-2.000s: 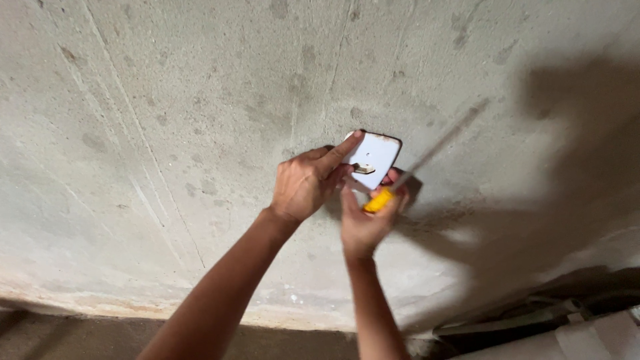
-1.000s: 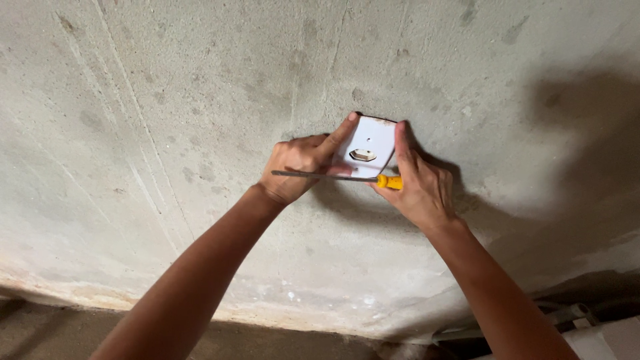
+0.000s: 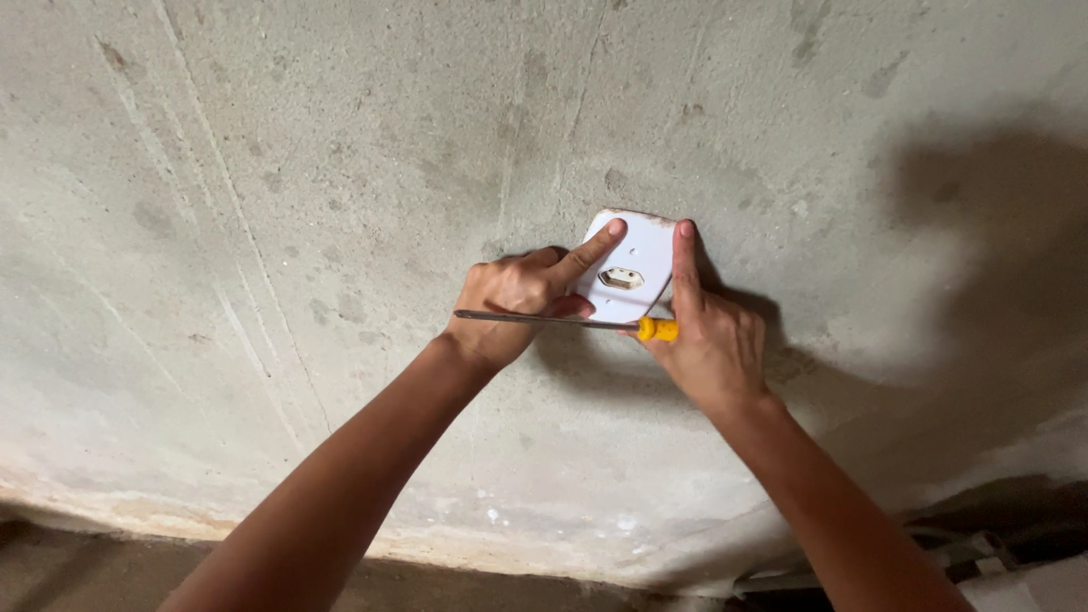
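Observation:
A white power outlet cover plate point(image 3: 650, 255) with a hexagonal socket opening and small screw holes lies against the wall. My left hand point(image 3: 514, 297) is at its left side, index finger pressed on its upper face and thumb near the lower left edge. My right hand point(image 3: 714, 340) has its index finger along the plate's right edge. That same hand holds a screwdriver point(image 3: 544, 319) by its yellow handle. The long metal shaft points left, below the socket opening and in front of my left hand.
A rough grey plastered wall point(image 3: 382, 187) fills most of the view, with scratches and stains. The brown floor point(image 3: 93, 569) meets it at the bottom. Pipe-like items point(image 3: 960, 552) lie in shadow at the lower right, partly hidden behind my right arm.
The screwdriver shaft pointed up and right two seconds ago and now points left. My right hand has moved from below the plate to its right edge. My left hand remains at the plate.

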